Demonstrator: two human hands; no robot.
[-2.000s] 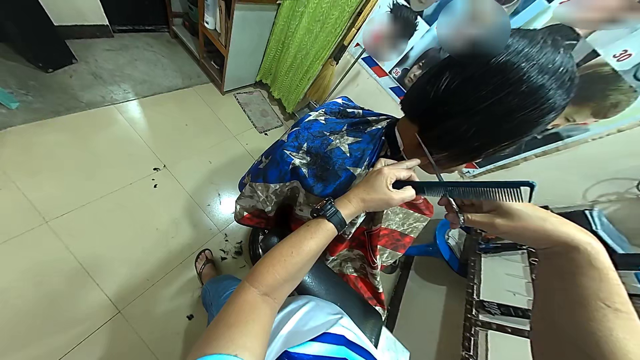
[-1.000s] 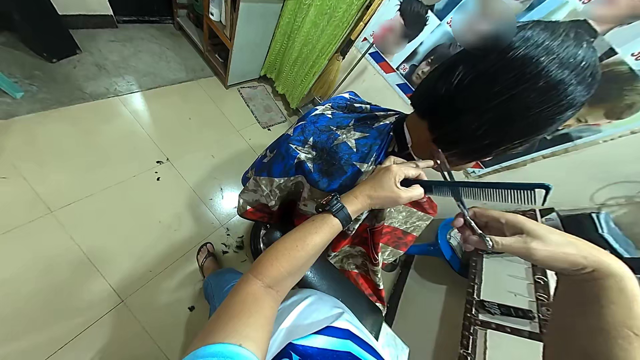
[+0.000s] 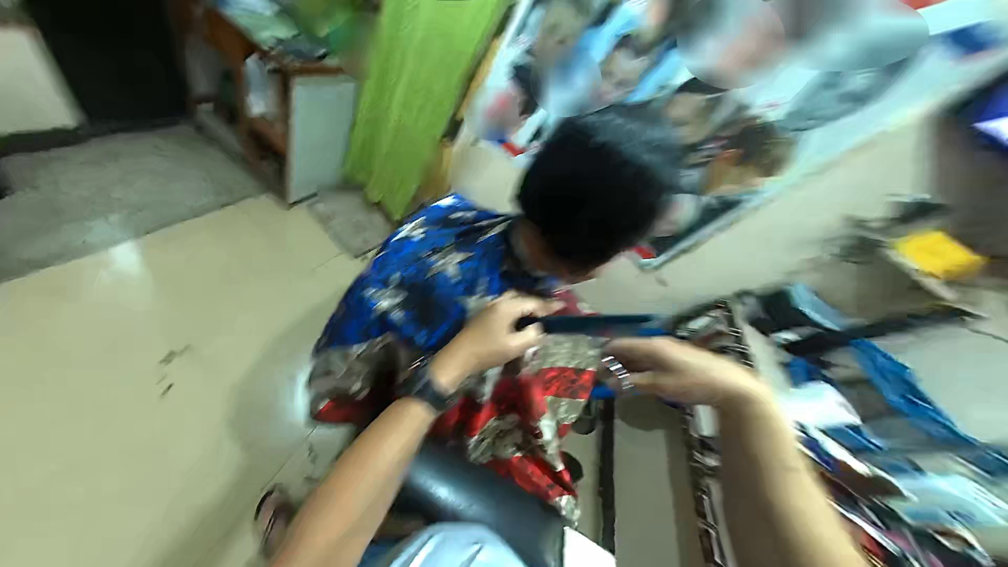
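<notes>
A seated person's head with dark hair (image 3: pixel 594 185) is at the centre, above a stars-and-stripes cape (image 3: pixel 433 276) in blue, red and grey. My left hand (image 3: pixel 500 331), with a watch on the wrist, is closed on the handle of a dark comb (image 3: pixel 602 324), which lies level below the head. Just right of and below the comb is my right hand (image 3: pixel 669 368), holding scissors (image 3: pixel 617 372) of which only a blurred metal part shows. Their blades cannot be made out.
A black padded chair part (image 3: pixel 480 492) is in front of me. Cluttered items and a yellow object (image 3: pixel 939 253) lie at right. A green curtain (image 3: pixel 421 87) and a wooden cabinet (image 3: pixel 321 134) stand behind. Posters (image 3: pixel 709 118) cover the wall. Hair clippings (image 3: pixel 169 362) are on the floor.
Both hands, with comb and scissors, are now lower and farther from the hair; the comb was close below it one second ago. The view has shifted and blurred.
</notes>
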